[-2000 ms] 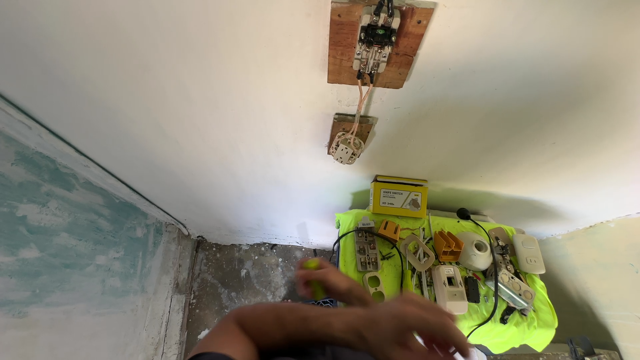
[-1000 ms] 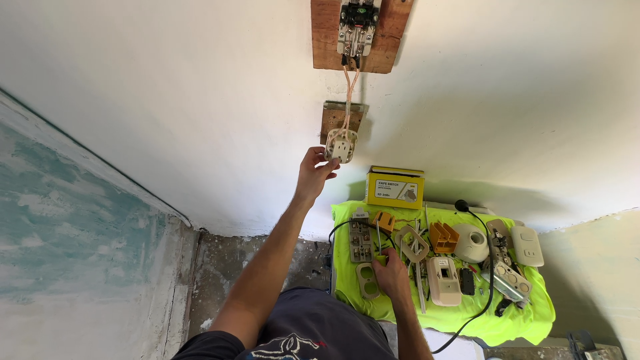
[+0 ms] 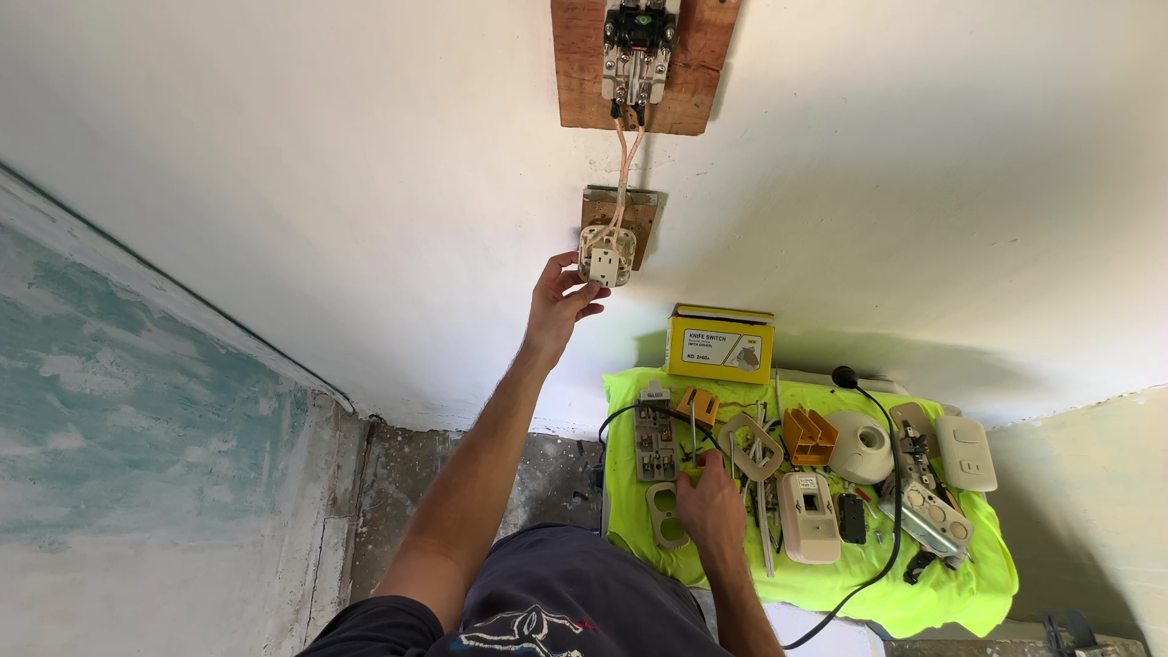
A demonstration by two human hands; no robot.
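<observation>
My left hand (image 3: 564,301) grips the lower left edge of a white electrical outlet (image 3: 604,265). Copper-coloured wires (image 3: 628,164) run from the outlet up to a knife switch (image 3: 641,46) on a wooden board. Behind the outlet is a smaller wooden block (image 3: 646,214) on the wall. My right hand (image 3: 712,502) is low over the neon-yellow cloth (image 3: 730,570), fingers among the parts beside a thin metal shaft (image 3: 693,427). Whether it holds the shaft cannot be seen. Left of that hand lie a grey fuse block (image 3: 655,443) and an oval cover plate (image 3: 667,516).
A yellow knife switch box (image 3: 720,347) stands at the cloth's back edge. On the cloth are orange plastic parts (image 3: 808,436), a round white lamp holder (image 3: 860,447), a beige switch housing (image 3: 808,517) and a metal plate (image 3: 931,520). A black cable (image 3: 898,493) crosses them.
Two seconds ago both hands were low near the cloth's left side and front; my left hand then rose to the outlet and took hold of it. My right hand moved in among the parts.
</observation>
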